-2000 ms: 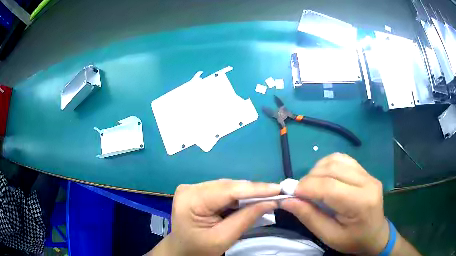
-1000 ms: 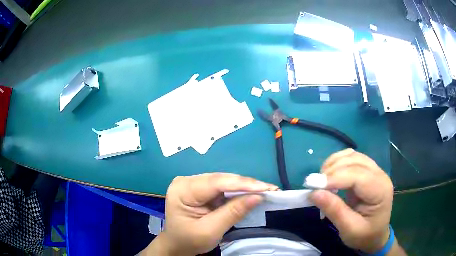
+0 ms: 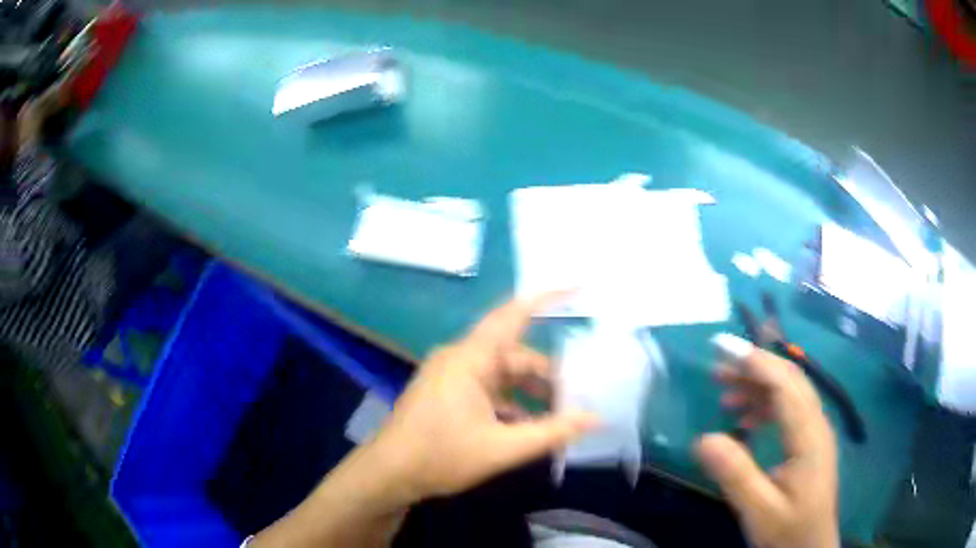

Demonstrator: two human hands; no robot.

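My left hand holds a white folded sheet between thumb and fingers, just in front of the bench edge; the picture is blurred. My right hand is apart from the sheet with thumb and fingers spread, a white cap on one fingertip. A large flat white sheet lies on the green mat beyond the left hand. A smaller folded white part lies to its left. Diagonal cutters lie beyond the right hand, partly hidden by it. Small white pads lie near their jaws.
One silver metal housing stands at the back left of the green mat. More metal housings stand at the right edge. A blue bin is below the bench edge, with a pale piece inside. Part of a person shows at far left.
The view has swung left, so bench things appear shifted right. My right hand has let go of the white sheet and opened; my left hand now holds it alone, turned upright in the picture.
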